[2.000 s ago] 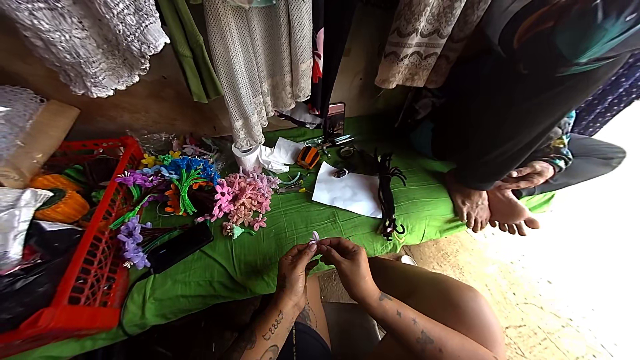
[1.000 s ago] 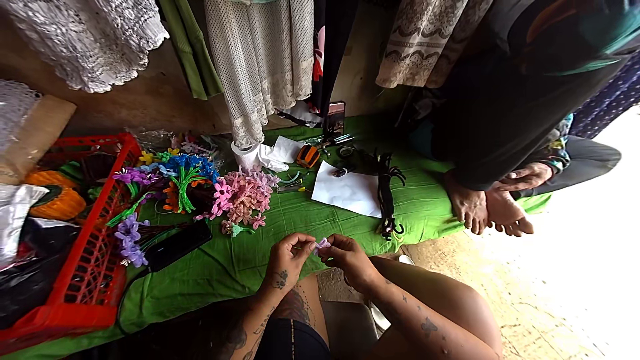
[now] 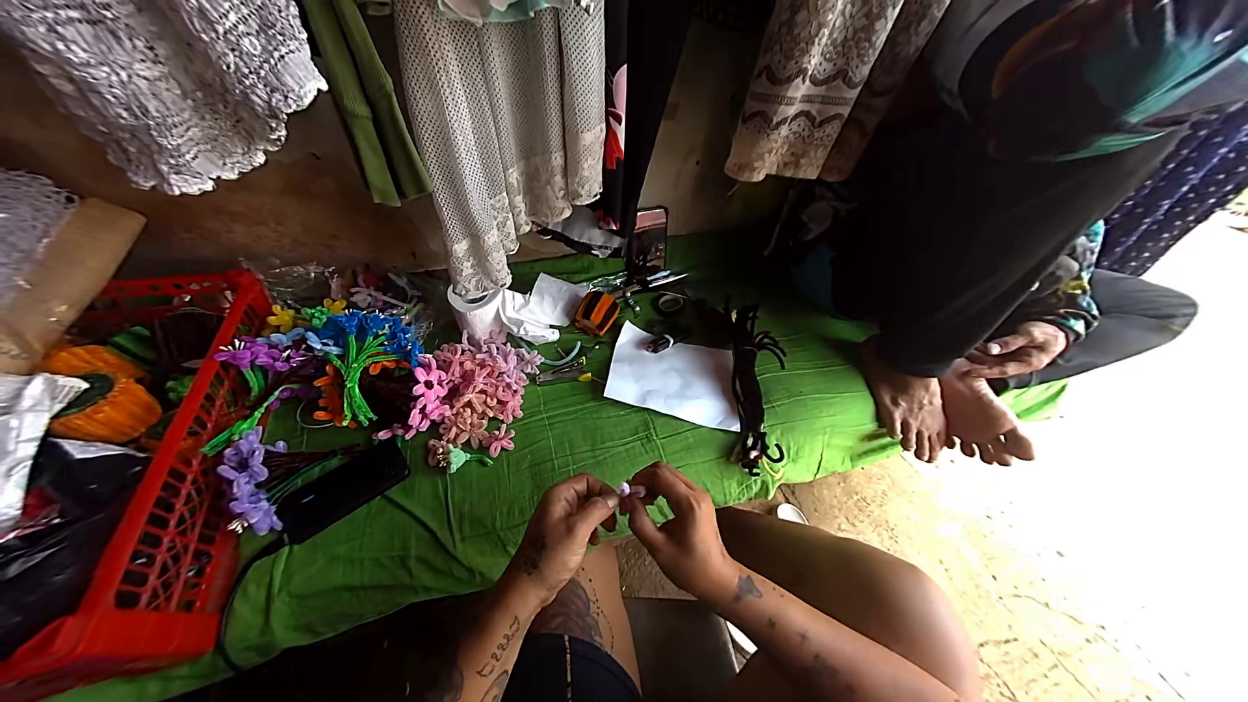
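A small pale lilac fuzzy piece [image 3: 629, 489], seemingly pipe cleaner, is pinched between the fingertips of my left hand [image 3: 567, 531] and my right hand [image 3: 682, 531], over the near edge of the green cloth [image 3: 468, 517]. Beyond my hands lies a heap of pink pipe-cleaner flowers [image 3: 478, 390]. Blue flowers with green stems [image 3: 366, 341] and purple flowers [image 3: 250, 480] lie farther left. A bundle of black pipe cleaners [image 3: 749, 390] rests at the right end of a white paper sheet [image 3: 673, 380]. My fingers hide part of the lilac piece.
A red plastic crate [image 3: 146, 585] stands at the left, beside a black phone [image 3: 343, 487]. An orange tape measure [image 3: 597, 313], a white roll [image 3: 476, 312] and small tools lie at the back. Garments hang above. Another person sits at the right, bare feet [image 3: 941, 409] on the cloth.
My fingers have shifted around the lilac piece, which shows less than it did one second ago. The flowers, the paper and the other person's feet stay where they were.
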